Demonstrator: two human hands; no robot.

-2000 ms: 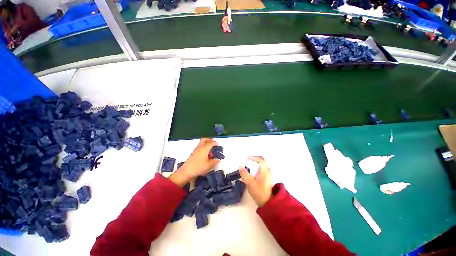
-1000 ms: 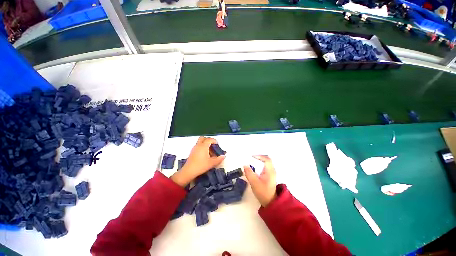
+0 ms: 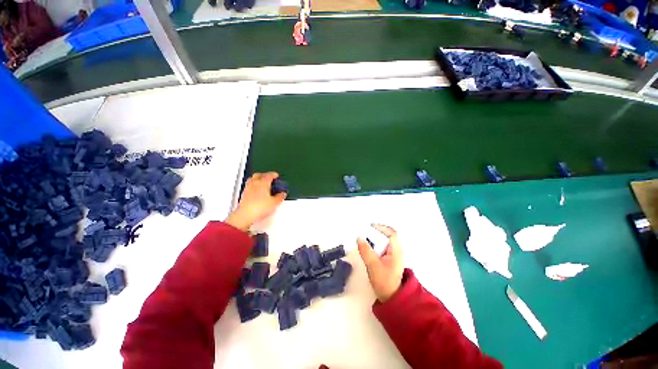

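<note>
My left hand (image 3: 258,202) holds a navy plastic part (image 3: 279,187) in its fingertips at the near edge of the dark green conveyor belt (image 3: 317,137). My right hand (image 3: 382,265) is over the white work sheet (image 3: 404,324), its fingers closed on a small white item (image 3: 376,240) with a dark spot, mostly hidden by the fingers. A loose pile of navy parts (image 3: 296,281) lies on the sheet between my hands and nearer to me.
Single navy parts (image 3: 351,183) sit spaced along the belt's near edge. A large navy heap (image 3: 58,216) lies at the left on printed board (image 3: 216,101). A black tray (image 3: 512,94) of parts stands beyond the belt. White scraps (image 3: 488,241) and a slim pale tool (image 3: 527,312) lie right.
My left hand has moved from above the pile up and left to the belt edge with a navy part. The parts on the belt have shifted right. My right hand has barely moved.
</note>
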